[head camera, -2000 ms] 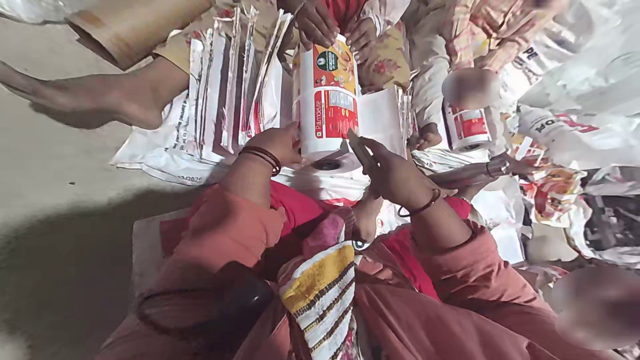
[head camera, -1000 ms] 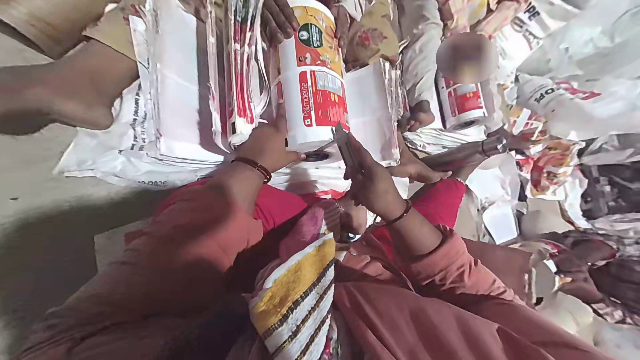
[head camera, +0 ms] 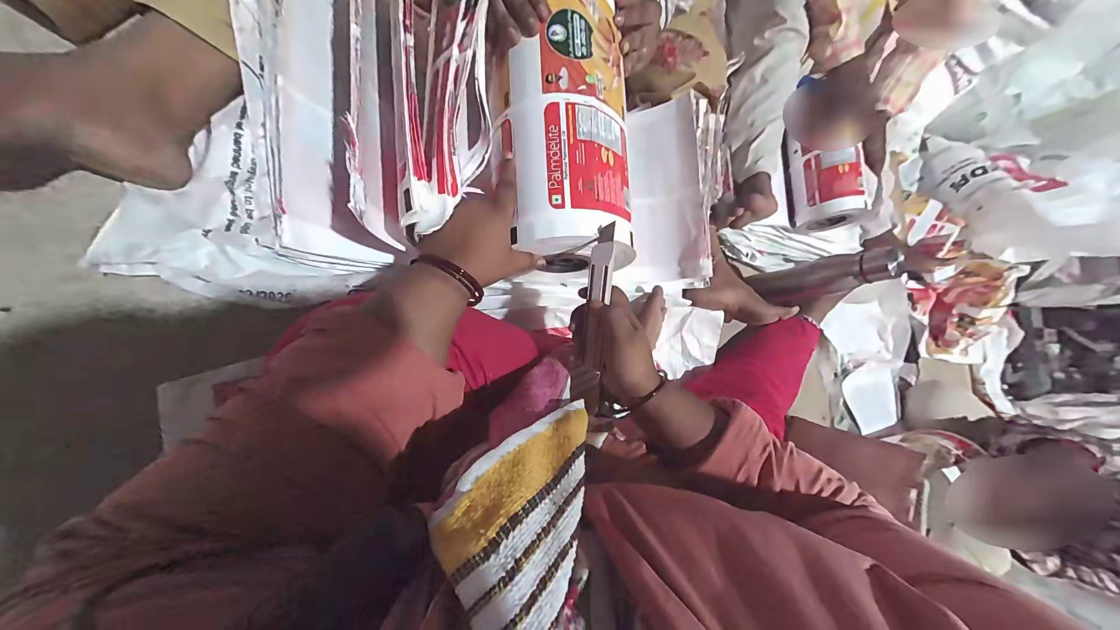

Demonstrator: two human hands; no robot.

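A printed roll of packaging film [head camera: 569,157], white with red and orange panels, lies lengthwise before me, its near end and dark core facing me. Against the left side of that end rests my left hand [head camera: 477,232], fingers spread, thumb toward the core. My right hand [head camera: 623,346] grips a snap-off utility knife [head camera: 598,284], whose blade points up at the roll's near edge; whether it touches the film, I cannot tell. At the roll's far part are another person's hands [head camera: 637,31].
Stacked white and red printed sheets [head camera: 306,131] lie left of the roll, more sheets [head camera: 674,192] to its right. A person's foot [head camera: 122,114] is at far left. Another person holds a second roll [head camera: 827,184] at right. White plastic sacks [head camera: 989,184] lie beyond.
My right hand has drawn lower and toward me, and the knife now stands upright below the roll's end. The view has moved nearer and shifted.
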